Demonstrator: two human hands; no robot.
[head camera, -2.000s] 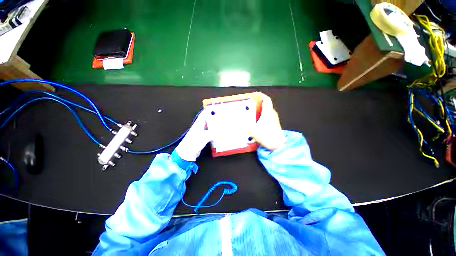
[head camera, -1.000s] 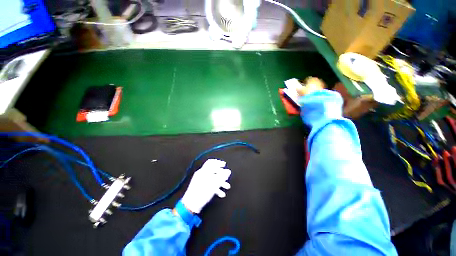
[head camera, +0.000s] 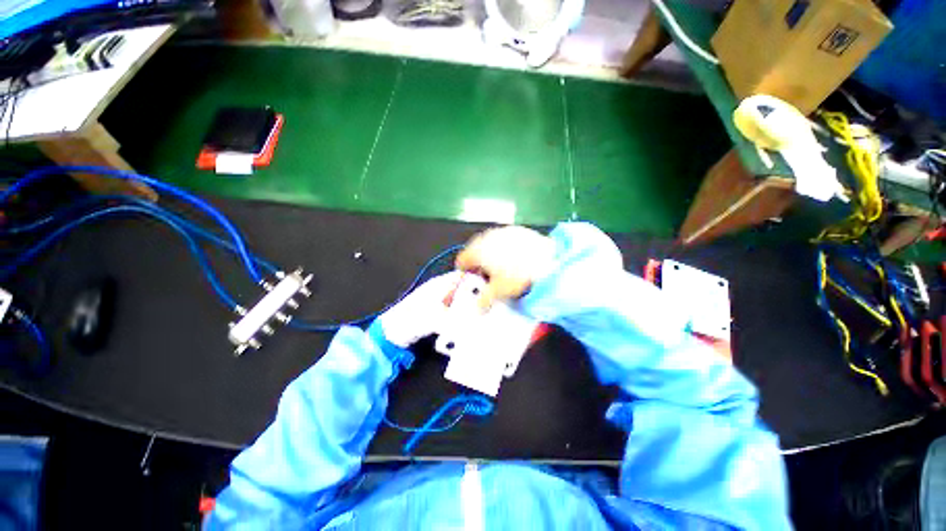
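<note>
A white-faced square unit (head camera: 500, 337) with dark corner holes is in front of my body, tilted. A white card (head camera: 472, 372) sticks out at its near edge, and a bit of orange-red pad shows at its right. My gloved left hand (head camera: 420, 313) holds its left side. My right hand (head camera: 500, 261) is on its upper edge, its fingers partly blurred. Another white-faced unit (head camera: 698, 296) on orange-red lies on the black mat at the right, partly behind my right sleeve. A black square unit (head camera: 241, 130) sits on an orange-red pad at the far left of the green surface.
A metal manifold (head camera: 271, 310) with blue tubes (head camera: 199, 264) lies left on the mat. A black mouse (head camera: 91, 313) is at the far left. A tape roll (head camera: 774, 127) and cardboard box (head camera: 797, 50) stand back right. Yellow and blue cables (head camera: 853, 301) hang right. A coiled blue cord (head camera: 456, 409) lies near my body.
My right hand has come back from the right of the green surface to the middle. The unit there is gone from that spot, and a unit is now between both hands.
</note>
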